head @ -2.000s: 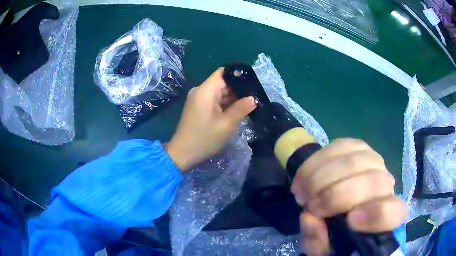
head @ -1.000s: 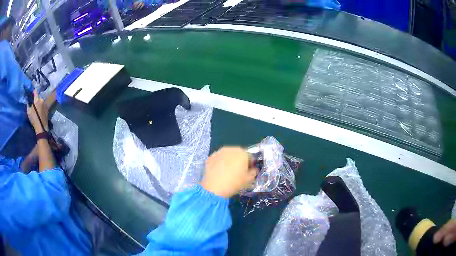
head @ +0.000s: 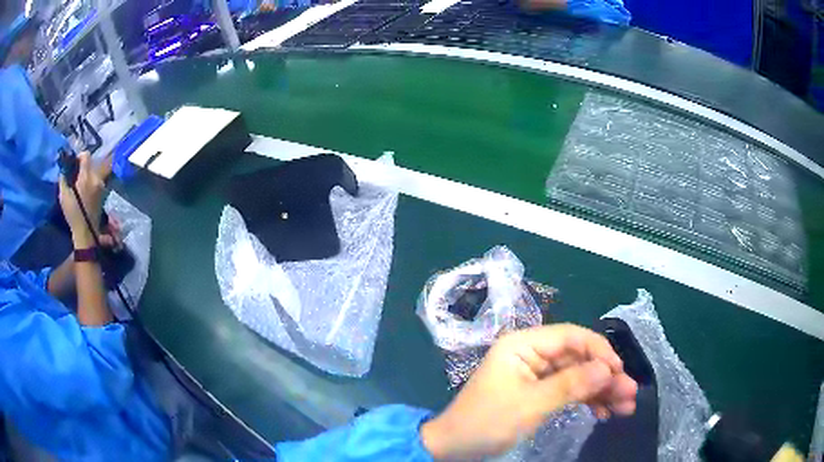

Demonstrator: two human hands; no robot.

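My left hand [head: 533,383] is above the near end of the screw bag and beside a black bracket [head: 632,420], its fingertips drawn together. Whether a tiny screw is pinched between them cannot be told. The bracket lies on bubble wrap [head: 673,383], partly hidden by my hand. The clear bag of screws [head: 515,302] stands with its round mouth open and dark contents inside. The power screwdriver [head: 741,442], black with a pale yellow band, is cut off at the bottom right edge. My right hand is out of the picture.
Another black bracket [head: 294,207] lies on bubble wrap [head: 348,316] to the left. Beyond it is a pale-topped box [head: 190,144] by a blue item. A clear blister tray [head: 678,180] lies on the green belt behind the white rail [head: 560,230]. A person [head: 68,361] in blue works at left.
My left hand has moved from the screw bag's mouth rightward to the bracket. The screwdriver has shifted down at the right, and my right hand has left the picture.
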